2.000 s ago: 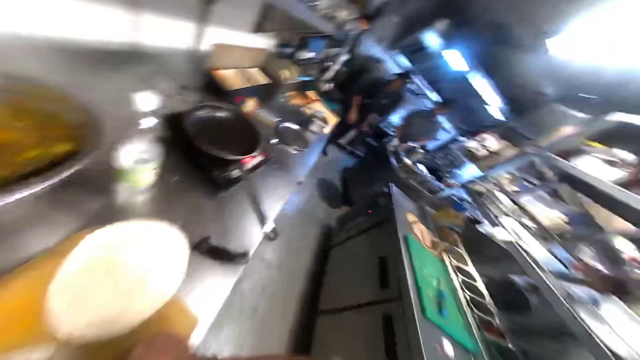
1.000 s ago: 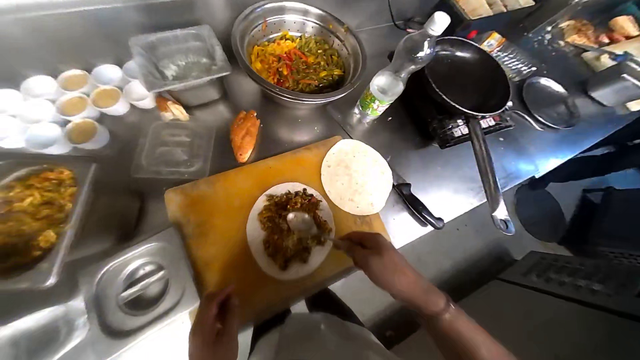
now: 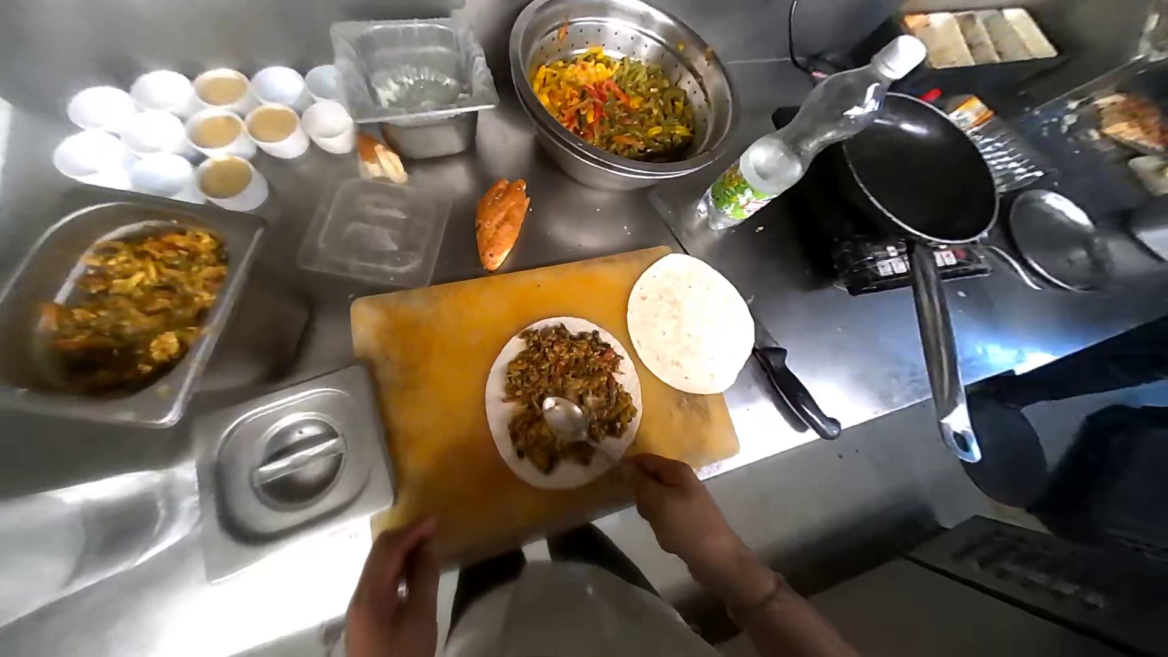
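My right hand grips the handle of a metal spoon, whose bowl rests on a chopped, cooked filling. The filling is spread over a round tortilla on a worn yellow cutting board. A second, bare tortilla lies at the board's right side and overhangs its edge. My left hand is at the board's lower left corner, apart from the tortillas; whether its fingers touch the board cannot be told.
A black-handled knife lies right of the board. Behind stand a steel colander of sliced peppers, a plastic bottle and a frying pan. Left are a food tray, a steel lid, white cups and a bread piece.
The view has swung from along the kitchen down onto the board. Since one second ago, the spoon's bowl has moved slightly across the filling, and my left hand remains near the board's lower left.
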